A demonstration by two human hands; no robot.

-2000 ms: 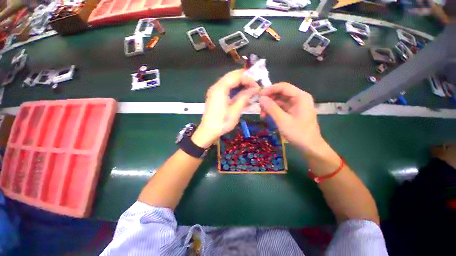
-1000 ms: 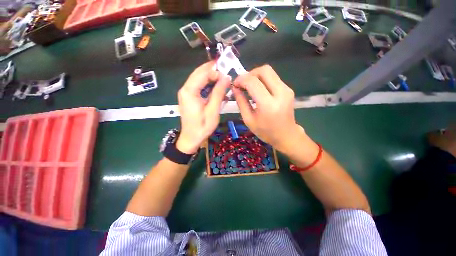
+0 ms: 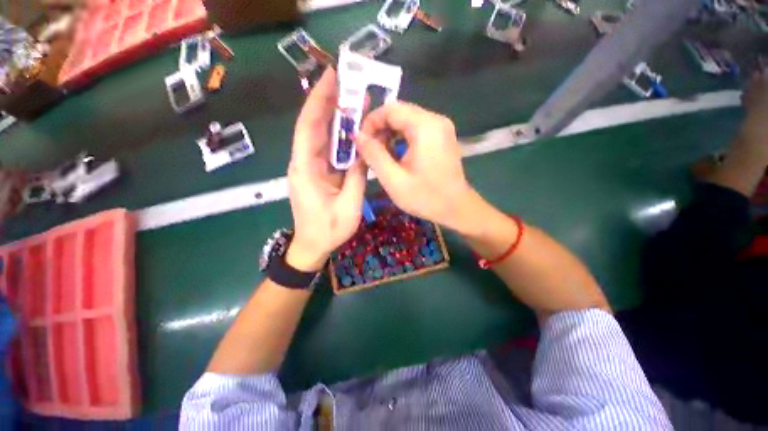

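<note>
A white housing (image 3: 362, 74) with a rectangular opening is held upright above the metal rail. My left hand (image 3: 322, 181) holds it from behind and below. Its lower part shows dark blue and red pieces in a narrow cell. My right hand (image 3: 421, 160) has its thumb and fingertips at the housing's right edge, beside the opening; whether they pinch a small piece is hidden. A shallow brown parts box (image 3: 392, 276) below my hands holds red and blue-black round pieces. A bright blue cylinder (image 3: 368, 210) lies at its back, partly covered.
A pink-red foam tray (image 3: 84, 316) lies at left. White housings, one of them here (image 3: 227, 147), lie on the dark green belt beyond the rail (image 3: 269, 191). A grey diagonal post (image 3: 610, 63) stands at right. Another person's arm (image 3: 745, 143) is at the right edge.
The housing has turned from tilted to upright, its cell side now facing me. My left hand has opened flatter behind it. The view has shifted and rotated.
</note>
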